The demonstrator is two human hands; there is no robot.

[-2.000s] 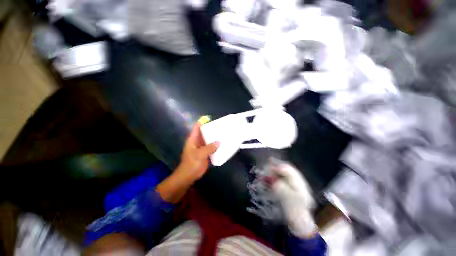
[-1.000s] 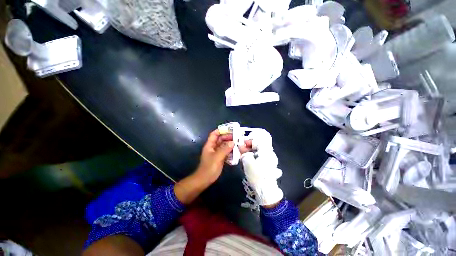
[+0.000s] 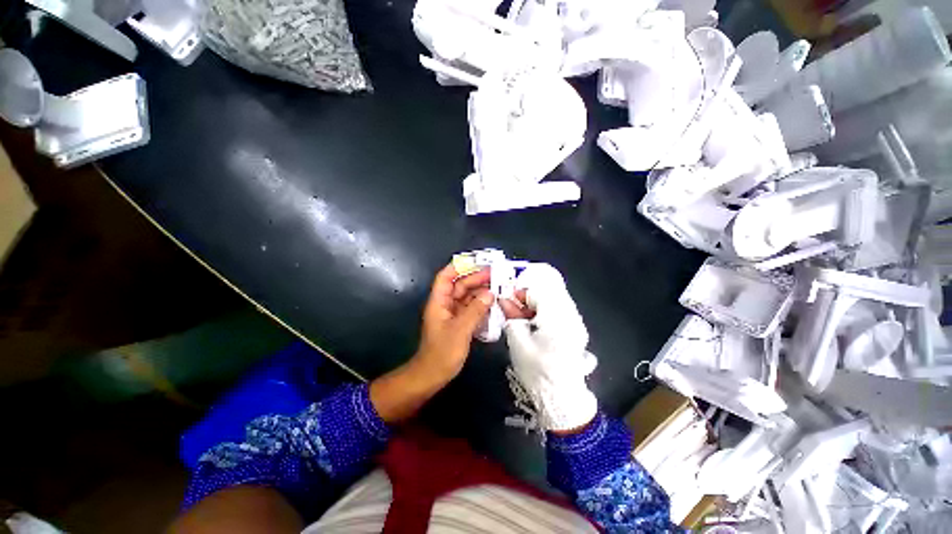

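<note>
A white plastic housing unit (image 3: 491,325) is held between my hands at the middle of the bench, seen nearly edge-on. My left hand (image 3: 451,329) is bare, with a yellow patch on one finger, and grips its left side. My right hand (image 3: 548,339), in a white knit glove with bare fingertips showing, is at its right side. The glove hides much of the unit, and whether the fingertips hold a small piece cannot be told. A loose pile of small grey pieces (image 3: 525,407) lies by the right wrist, partly covered by it.
A white housing unit (image 3: 522,136) stands just beyond my hands. More white housings (image 3: 804,224) are heaped along the right. A clear bag of small grey pieces (image 3: 287,42) lies at the far left, near another unit (image 3: 99,120). An open brown box (image 3: 673,459) is at lower right.
Two seconds ago my left hand alone held the unit flat and my right hand was over the grey pieces. Now both hands are together at the unit, which is turned edge-on.
</note>
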